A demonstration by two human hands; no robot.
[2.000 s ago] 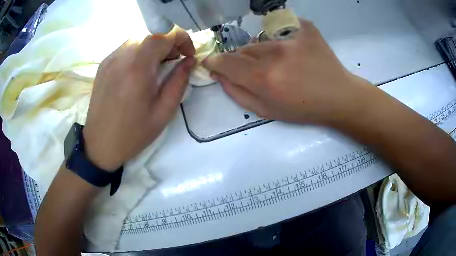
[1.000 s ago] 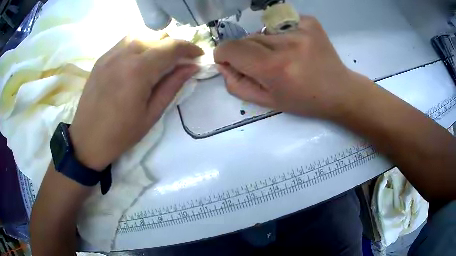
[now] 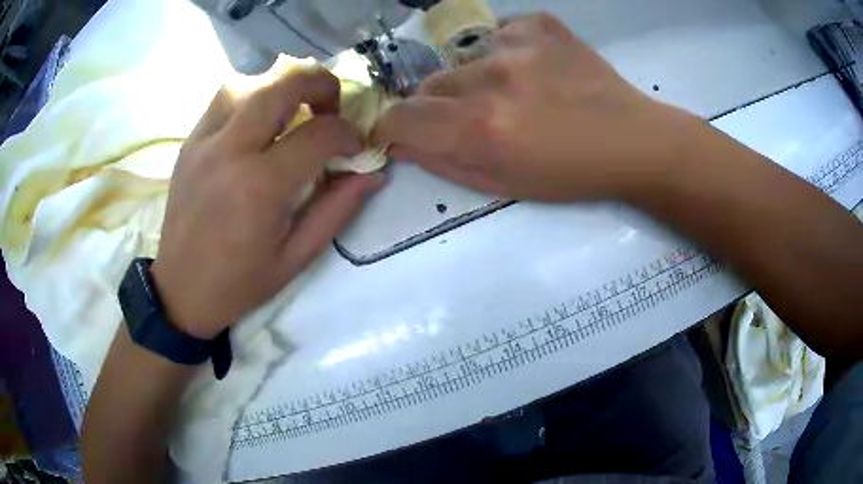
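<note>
A cream garment piece point(image 3: 104, 203) lies bunched on the left of the table, its upper part lost in glare. My left hand point(image 3: 255, 189) pinches its edge between thumb and fingers, just in front of the presser foot point(image 3: 390, 61). My right hand point(image 3: 530, 113) holds the same edge with its fingertips, close beside the left fingers. A small ridge of cloth shows between the hands. The fingers hide most of the held edge. The sewing machine head point(image 3: 303, 24) is above the hands.
A cream roll point(image 3: 460, 26) stands by the needle, beside my right fingers. The bed plate's dark outline runs below the hands. A printed ruler point(image 3: 473, 371) follows the table's curved front edge. A black tool point(image 3: 840, 57) lies at the right. Another cream cloth point(image 3: 771, 373) hangs below the table at right.
The machine and roll sit further left in the view. The left fingers have spread and shifted on the cloth edge, and a fold now shows between the hands. Both hands still hold the cloth.
</note>
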